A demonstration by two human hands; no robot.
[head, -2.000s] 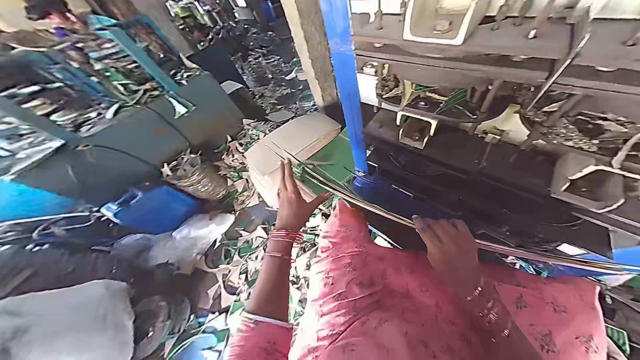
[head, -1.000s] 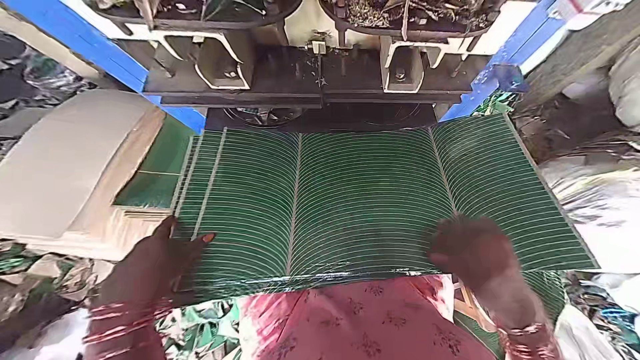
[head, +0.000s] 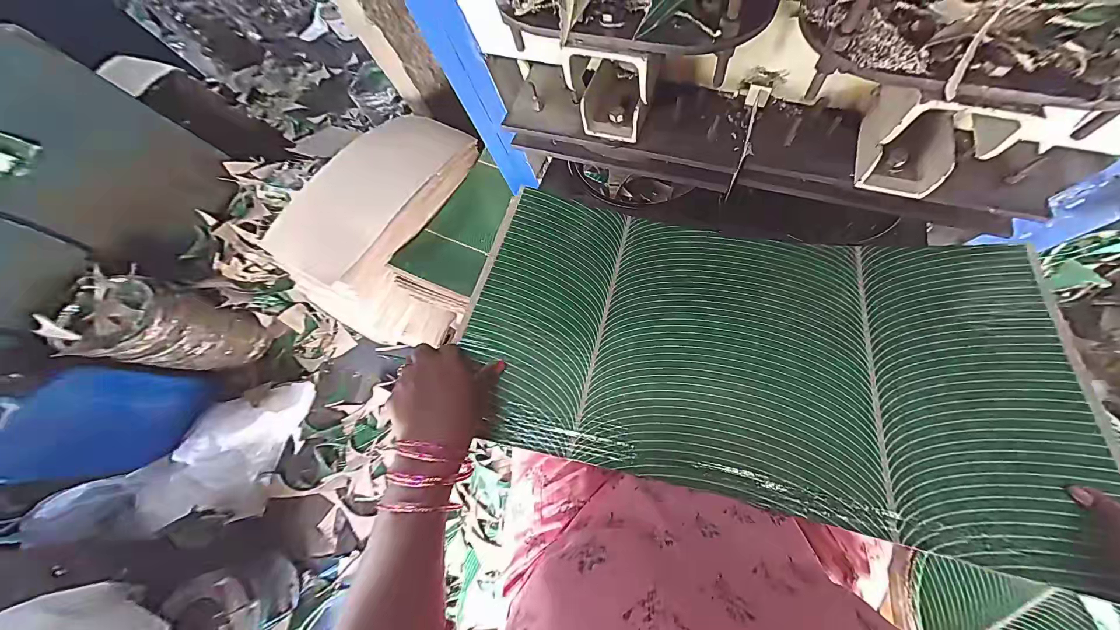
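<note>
A wide green sheet printed with pale curved lines like a banana leaf spans the middle of the view, in front of a dark press-like machine. My left hand, with red bangles at the wrist, grips the sheet's lower left edge. At the right frame edge my right hand holds the lower right part; only its thumb and a little of the hand show. Part of another green lined sheet lies at the lower right. What is beneath the held sheet is hidden.
A stack of pale sheets with green sheets beside it stands left of a blue post. Scraps cover the floor. A blue container, clear plastic and a roll of strips lie at the left. Metal cutters or moulds sit above.
Two seconds ago the sheets were seen edge-on in both hands; now a broad green face shows. Since one second ago the view has shifted left, and my right hand is at the frame's edge.
</note>
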